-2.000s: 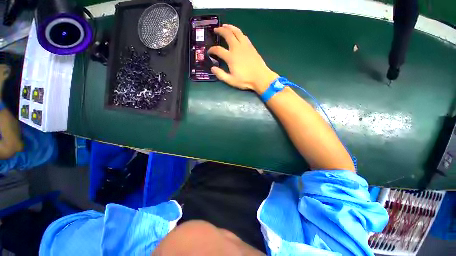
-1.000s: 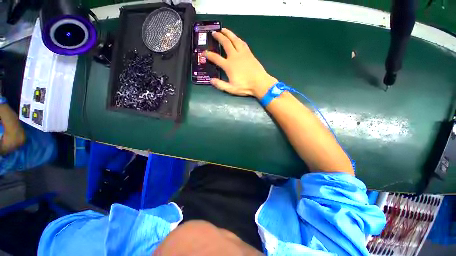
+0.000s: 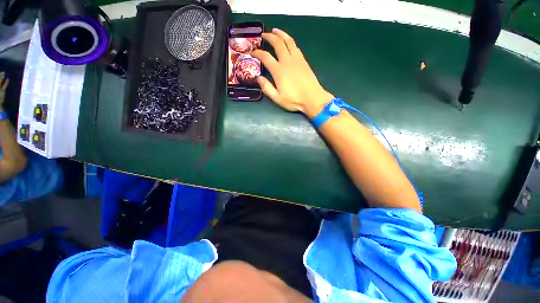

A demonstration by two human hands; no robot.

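Note:
A smartphone [image 3: 244, 65] lies flat on the green bench, right of the black parts tray. Its screen is lit with pink and red round pictures. My right hand [image 3: 290, 74] is bare, with fingers apart, and rests at the phone's right edge with fingertips at the screen's side. It does not grip the phone. A blue wrist strap [image 3: 329, 112] with a thin cord is on that wrist. My left hand is not in view; only the blue left sleeve shows at the bottom.
The black parts tray [image 3: 216, 71] holds a pile of small black components [image 3: 166, 100] and a round mesh dish [image 3: 189, 33]. A black screwdriver [image 3: 478, 50] hangs at right. A purple-ringed cylinder [image 3: 74, 40] and white compartment tray [image 3: 53, 100] stand left. Another person's arm shows far left.
The phone's screen has changed from a dark page with small pictures to large pink and red pictures. My right hand has shifted slightly right, off the screen's middle.

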